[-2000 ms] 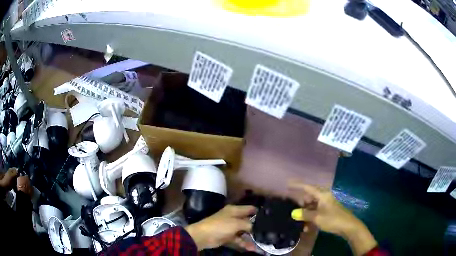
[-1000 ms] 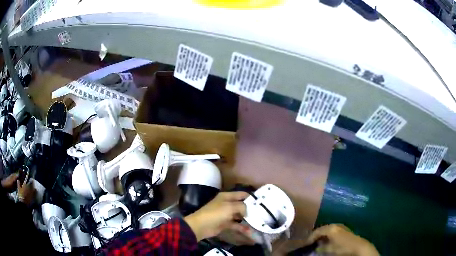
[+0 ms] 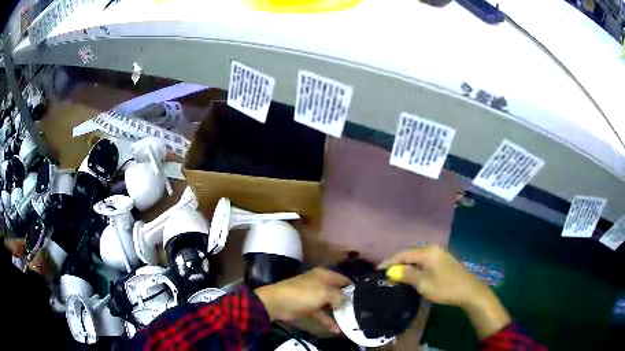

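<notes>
A round white mounting base (image 3: 349,321) is in front of me at the lower centre. A flat black pad (image 3: 385,305) lies over most of it, with a white rim showing at the left and below. My left hand (image 3: 305,299) grips the base at its left side. My right hand (image 3: 438,277) holds the pad's upper right edge, with a yellow cover on one fingertip. The lower part of the camera under the base is hidden.
Several white-and-black dome cameras (image 3: 273,240) lie left of my hands. An open brown carton (image 3: 253,195) with dark contents stands behind them. A white shelf with paper tags (image 3: 421,145) overhangs the bench. Another person's hand (image 3: 38,260) is at the far left.
One second ago the base was bare and my right hand was lower right with a dark item. Now my right hand is at the base and the black pad covers it.
</notes>
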